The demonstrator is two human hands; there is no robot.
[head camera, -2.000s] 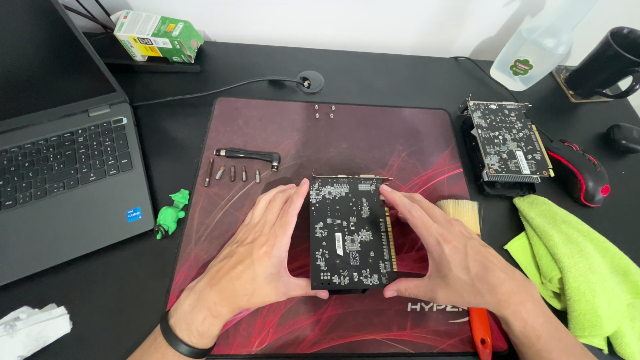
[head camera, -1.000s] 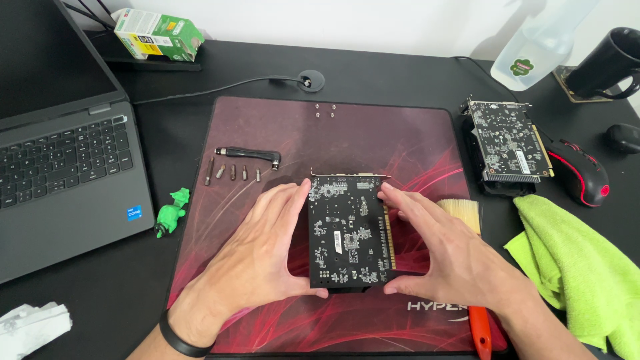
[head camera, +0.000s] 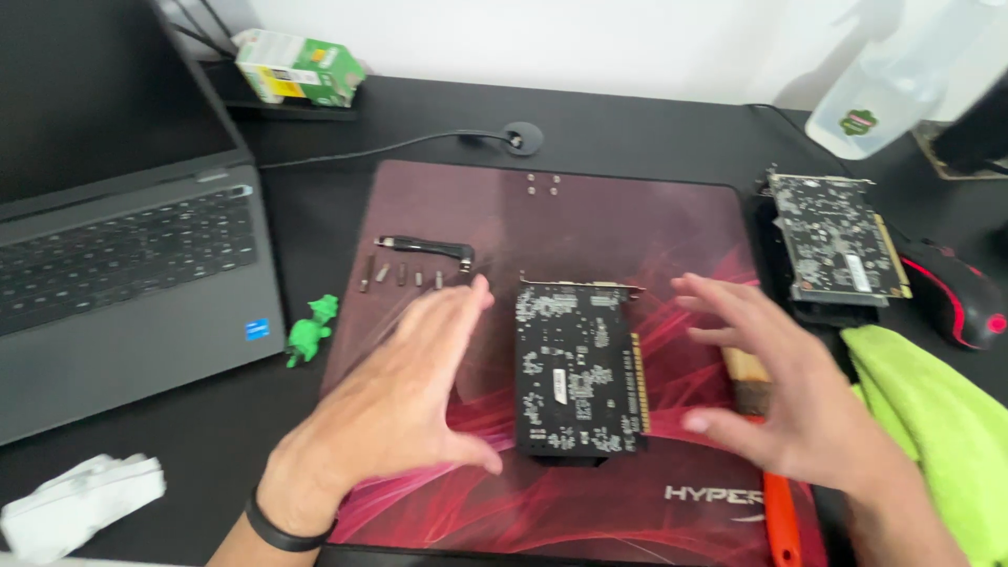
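Observation:
A graphics card [head camera: 581,370] lies on the red and black mouse pad [head camera: 630,213], its circuit side up, metal bracket toward the back and gold edge contacts on the right. My left hand [head camera: 386,386] is open just left of it, fingers apart, holding nothing. On the other side, over part of a brush, my right hand [head camera: 776,386] is open and empty. Neither hand touches the card. A black angled driver handle [head camera: 425,247] lies beyond my left hand, with several driver bits [head camera: 402,274] in a row below it. Several small screws [head camera: 543,185] sit near the pad's back edge.
A second graphics card [head camera: 835,236] lies right of the pad, beside a mouse [head camera: 953,291] and green cloth [head camera: 929,433]. The brush [head camera: 780,512] is partly under my right hand. At left are a laptop [head camera: 118,315], green figurine [head camera: 311,331] and crumpled white tissue [head camera: 87,504].
Both hands have let go of the graphics card and moved apart, the left one to the left and the right one to the right. The card still lies on the pad.

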